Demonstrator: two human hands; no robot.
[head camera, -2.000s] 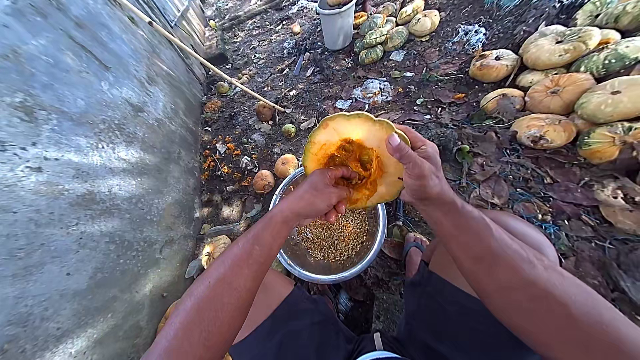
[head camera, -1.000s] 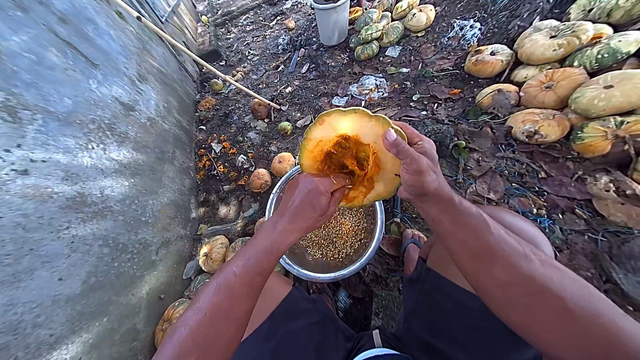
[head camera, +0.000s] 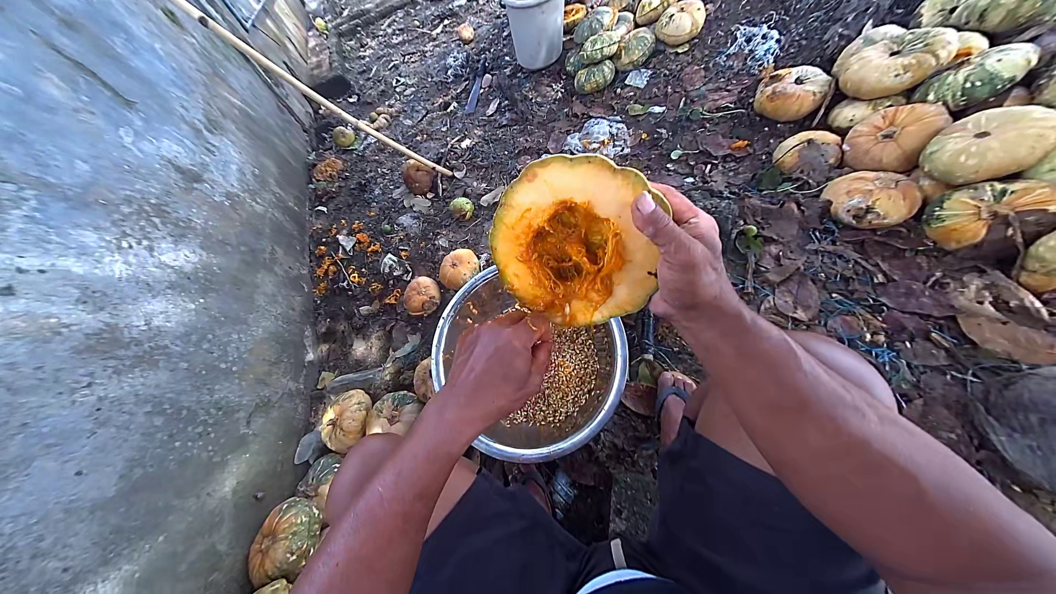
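Observation:
Over the basin my right hand (head camera: 689, 247) grips a halved pumpkin (head camera: 528, 214) by its right edge, thumb on the cut face. The cut side faces me and shows orange stringy pulp around a dark hollow. My left hand (head camera: 503, 359) is just below the pumpkin's lower rim with its fingers curled in; whether seeds or pulp are between the fingertips is hidden. Beneath both hands stands a round metal basin (head camera: 615, 388) with many pale pumpkin seeds (head camera: 565, 384) in it.
A concrete wall (head camera: 157, 313) rises at the left, with a long pole (head camera: 305, 89) leaning by it. Whole pumpkins (head camera: 895, 136) are heaped at the right, others (head camera: 285, 540) lie by my left leg. A pale bucket (head camera: 535, 35) and small green pumpkins (head camera: 596, 76) are at the top.
My left hand has moved from the pumpkin's hollow down to below its lower rim. More of the hollow shows. My right hand still holds the pumpkin.

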